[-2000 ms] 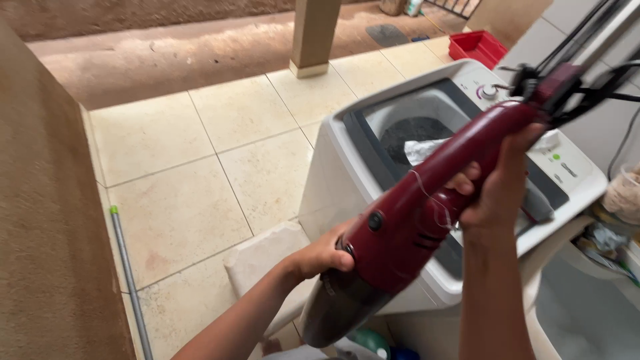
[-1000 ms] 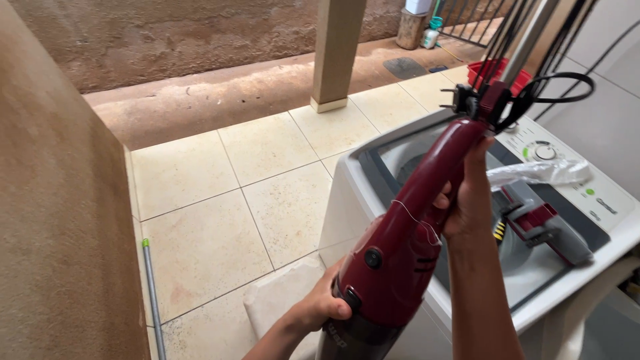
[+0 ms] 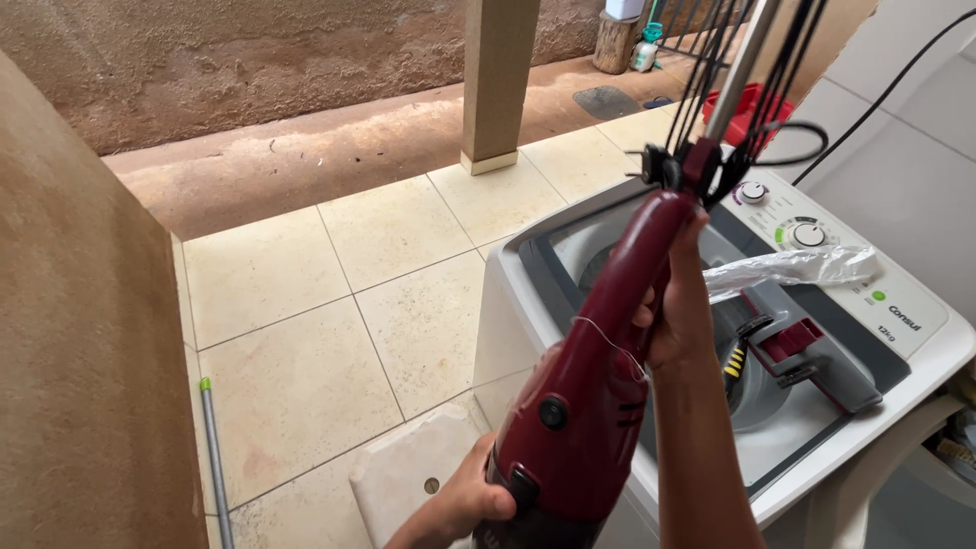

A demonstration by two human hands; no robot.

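A dark red stick vacuum cleaner [image 3: 587,396] is held upright at a tilt in front of me, its metal tube [image 3: 741,72] and looped black power cord [image 3: 793,145] rising from the top. My right hand [image 3: 677,305] grips its handle. Around the lower body, beside the latch of the dark dust container, is my left hand [image 3: 476,496]. A grey and red floor nozzle [image 3: 812,347] lies on the lid of a white top-loading washing machine [image 3: 507,343]. Near it are a crumpled clear plastic bag [image 3: 801,267] and a black and yellow item [image 3: 735,364]. The container's bottom is out of frame.
A white stool [image 3: 404,473] stands left of the machine. A grey pole with a green cap [image 3: 210,442] is by the left wall. Behind are a square pillar [image 3: 499,84], a red plastic container [image 3: 743,110], a log [image 3: 614,44] and a spray bottle [image 3: 646,49].
The vacuum, held in both my hands, has swung from a slanted to a more upright position. The floor nozzle, largely covered by it two seconds ago, now shows. The view has shifted.
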